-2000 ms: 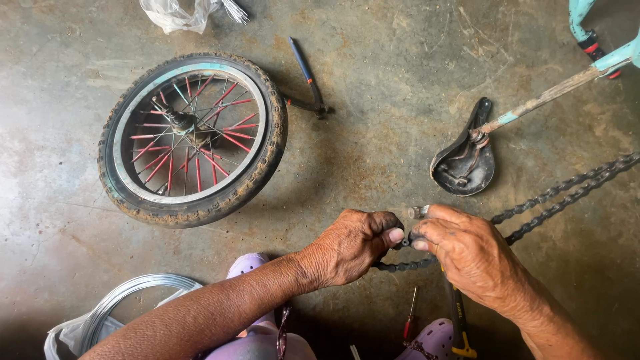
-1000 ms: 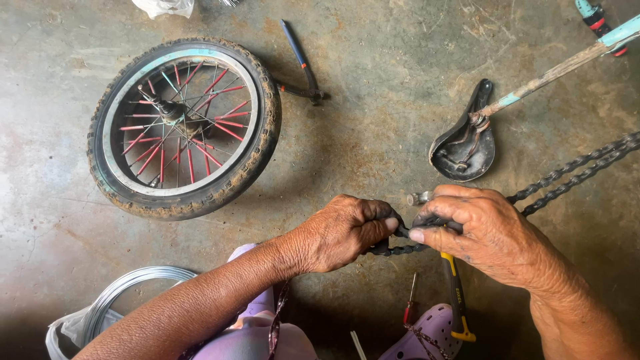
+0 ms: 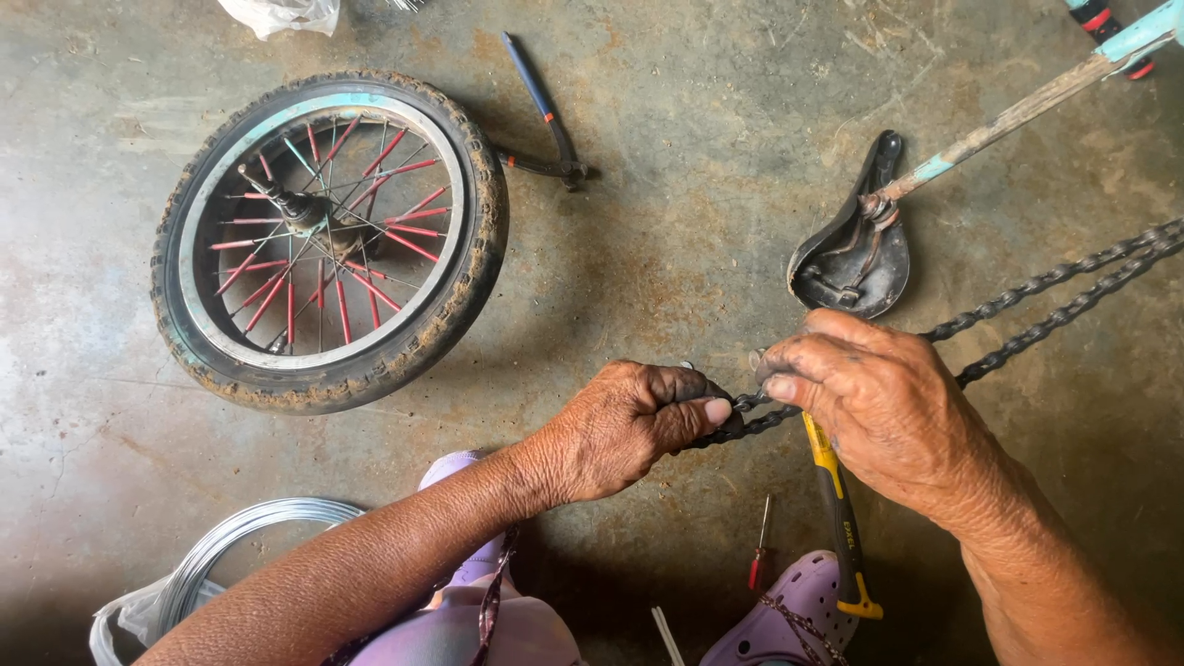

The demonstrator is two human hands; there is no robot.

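Observation:
A greasy bicycle chain (image 3: pixel 1045 340) runs in two strands from the right edge to my hands. My left hand (image 3: pixel 652 421) pinches the chain near its left end between thumb and fingers. Just right of it, my right hand (image 3: pixel 869 407) has thumb and fingers closed at the chain, with a small metal piece (image 3: pixel 757 359) partly showing at the fingertips; what it is, I cannot tell. Below the right hand is a yellow and black handled tool (image 3: pixel 840 527), its upper end hidden. A black bicycle saddle (image 3: pixel 856 250) on a worn seat post (image 3: pixel 999 125) lies above the right hand.
A small bicycle wheel (image 3: pixel 481 277) with red-sleeved spokes lies at the left, beside blue-handled pliers (image 3: pixel 532 83). A coil of wire (image 3: pixel 199 555) is at the lower left. A small red screwdriver (image 3: pixel 757 566) lies near the purple clog (image 3: pixel 786 615). A plastic bag (image 3: pixel 287 11) is at the top.
The hands have stayed close together at the chain, with their finger positions shifting. Two strands now show between them. The yellow handled tool shows more fully than two seconds ago.

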